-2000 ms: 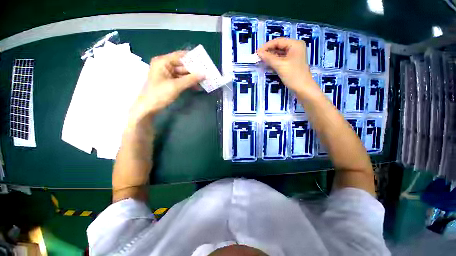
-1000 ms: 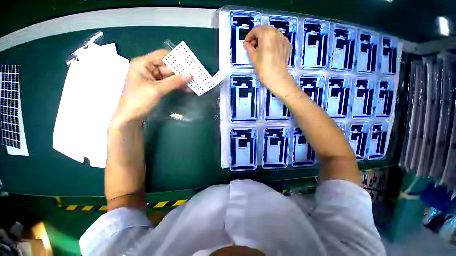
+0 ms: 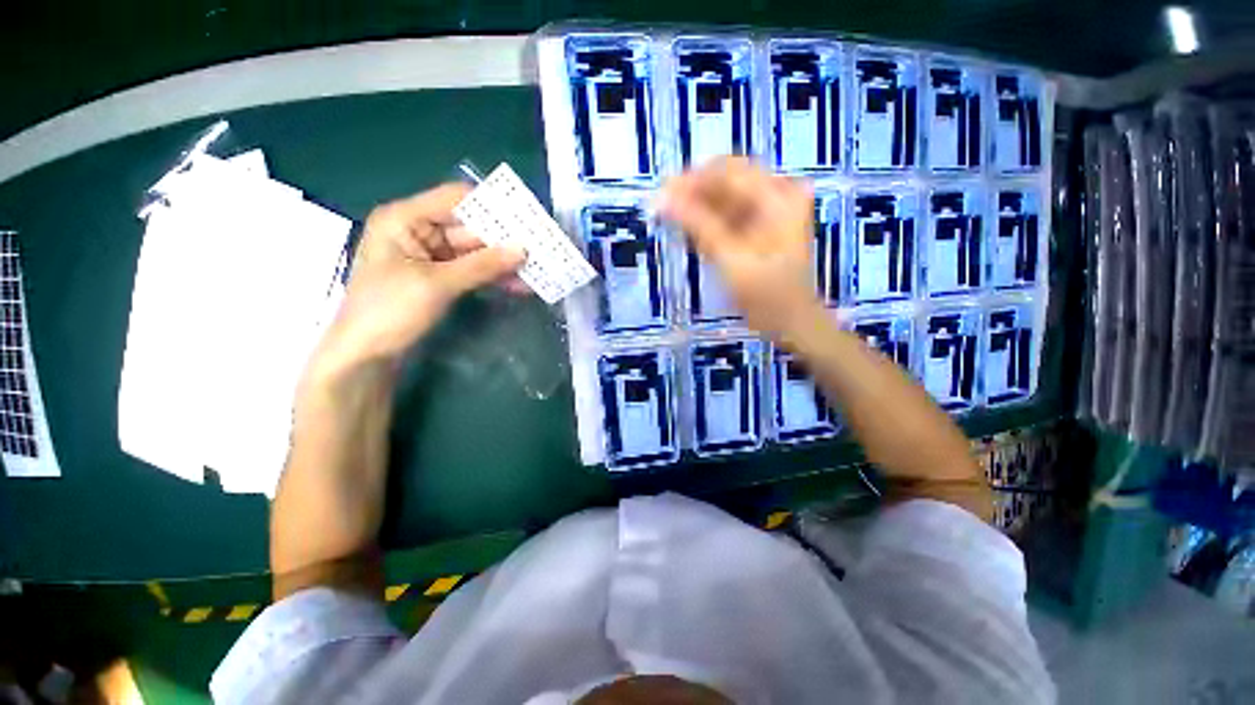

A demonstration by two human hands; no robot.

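Note:
A clear blister tray [image 3: 556,110] holds pale blue-white modules with black-blue patterns, such as the top-left module [image 3: 613,138], one per pocket. My left hand [image 3: 402,269] pinches a white die-cut adhesive sheet [image 3: 523,230] with rows of small marks, just left of the tray. My right hand [image 3: 754,241] is over the tray's second column and hides parts of modules there. Its fingertips are together and blurred, with a faint whitish bit at their tips; I cannot tell surely what it is.
A loose pile of white sheets [image 3: 220,324] lies left on the green bench [image 3: 461,461]. A black pad sheet [image 3: 21,372] lies at the far left edge. Stacked trays [image 3: 1170,276] stand at the right. Clear film scraps lie below my left hand.
My right hand has moved down from the top-left module to between the top and middle rows, and is blurred. The white flap at the held sheet's lower corner no longer shows.

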